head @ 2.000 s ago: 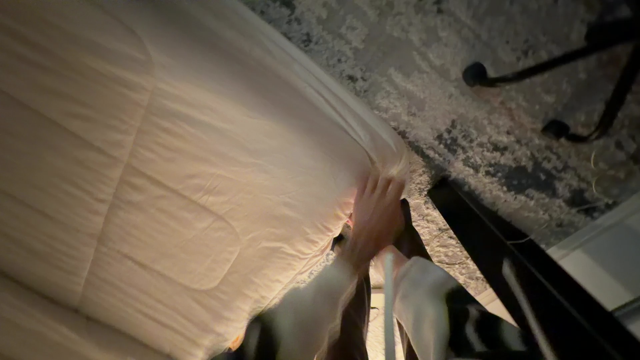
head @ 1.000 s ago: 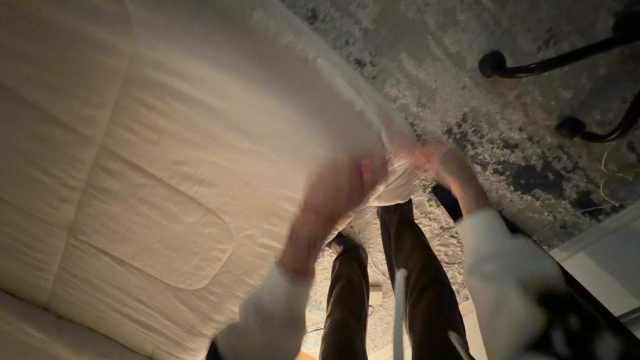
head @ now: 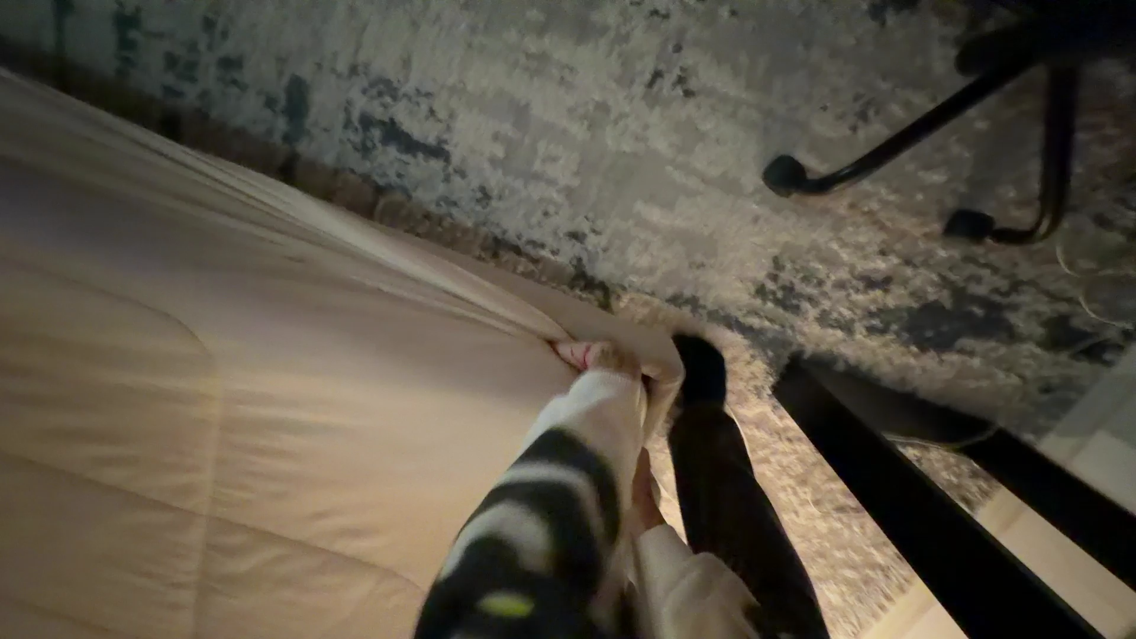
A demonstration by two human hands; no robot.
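A beige stitched bed cover [head: 355, 426] spreads over the left and lower left, its edge pulled into long folds that run to a corner near the middle. At that corner my left hand [head: 608, 357] grips a fold of the cover, its fingertips tucked into the cloth. My right hand [head: 647, 497] is lower, beside the hanging side of the corner and partly hidden by my left sleeve; its fingers cannot be made out. My left sleeve [head: 568, 479] is white and black.
A patterned grey rug [head: 550, 133] lies beyond the cover's edge. My dark-trousered leg [head: 723, 479] stands right of the corner. Dark furniture bars [head: 923, 506] slant across the lower right. A black wheeled chair base [head: 905, 133] is at the upper right, near a thin cable [head: 1087, 297].
Both hands were at the corner, apart from each other; my right hand has moved lower, behind my left sleeve. The cover's edge now shows longer, tighter folds. The view has shifted.
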